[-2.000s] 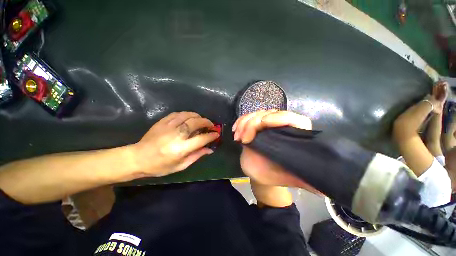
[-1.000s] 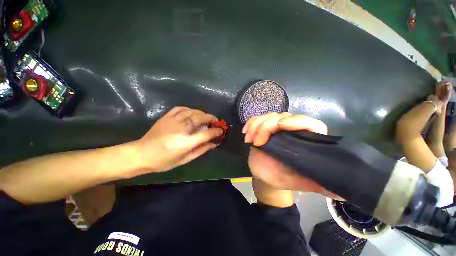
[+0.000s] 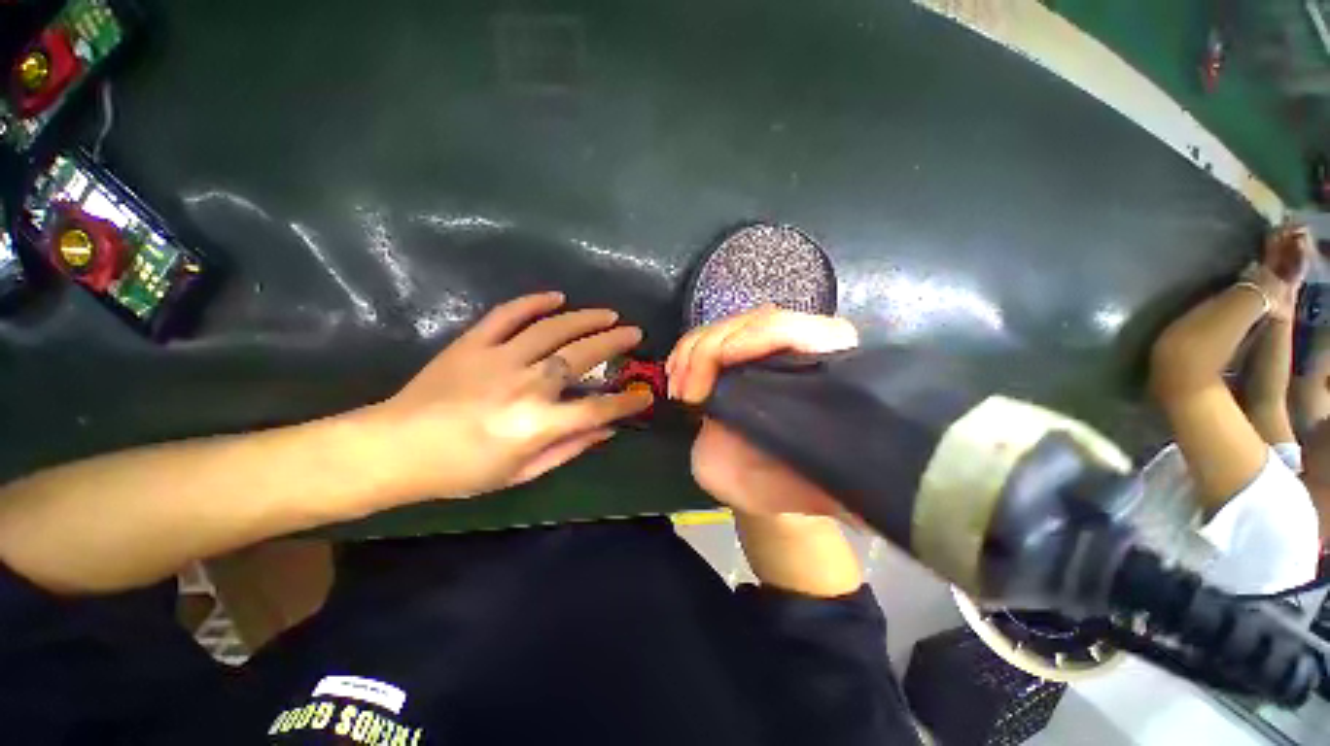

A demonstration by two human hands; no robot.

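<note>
My left hand (image 3: 511, 391) has its fingers spread over a device unit (image 3: 640, 385) on the dark mat. Its fingertips rest on the unit, whose red part and a bit of gold show; the rest is hidden under the fingers. My right hand (image 3: 759, 423) is wrapped around the thick black electric screwdriver (image 3: 861, 423), with its beige band and ribbed cord end to the lower right. The tool's tip is hidden behind the fingers beside the unit. A round screw dish (image 3: 763, 271) full of tiny screws lies just beyond my right hand.
Half-assembled units (image 3: 117, 248) lie at the left on the mat (image 3: 481, 146). A pale worn edge strip (image 3: 1123, 110) borders the green belt at the upper right. Another person's arm (image 3: 1214, 343) is at the right. A white round fan (image 3: 1039, 649) is below the bench edge.
My right hand and the screwdriver have moved left, closer to the unit, and the tool's rear has swung down. The fingers of my left hand have spread, showing more of the red part.
</note>
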